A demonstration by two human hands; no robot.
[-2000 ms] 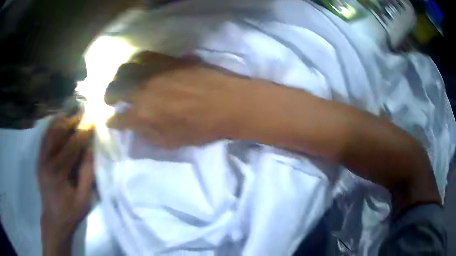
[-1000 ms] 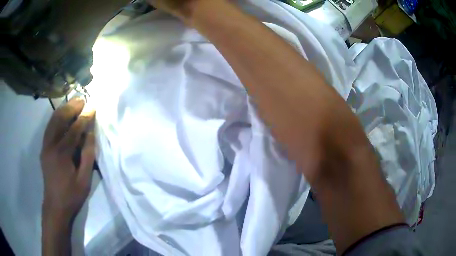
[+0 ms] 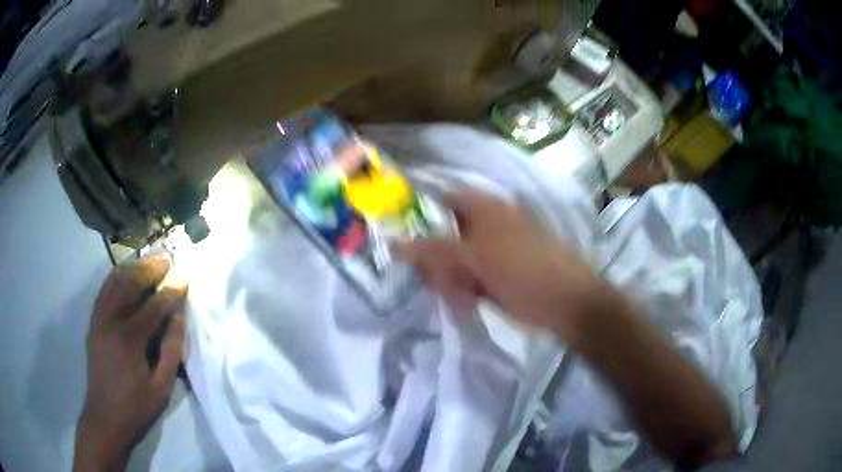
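The white fabric [image 3: 286, 341] lies in large loose folds beside and below the machine's bright needle area. My left hand [image 3: 138, 341] is at the left, with its fingertips on the fabric's edge just below the presser foot and needle [image 3: 152, 247]; glare hides the exact grip. My right hand [image 3: 489, 253], blurred, holds a smartphone [image 3: 355, 198] by its lower right end. The phone is tilted above the fabric, with its colourful screen up. Some of the right fingers are hidden or too blurred to tell.
The sewing machine arm [image 3: 277, 69] crosses the top. A green-rimmed shiny tin [image 3: 531, 120] and a white control box [image 3: 619, 120] stand at the upper right, near a yellow box [image 3: 697, 143] and a blue item [image 3: 727, 94]. More white cloth [image 3: 688, 267] is bunched at the right.
My right hand has come back down from the top edge and now has the smartphone in it. My left hand stays by the needle. The view has shifted, showing more of the machine.
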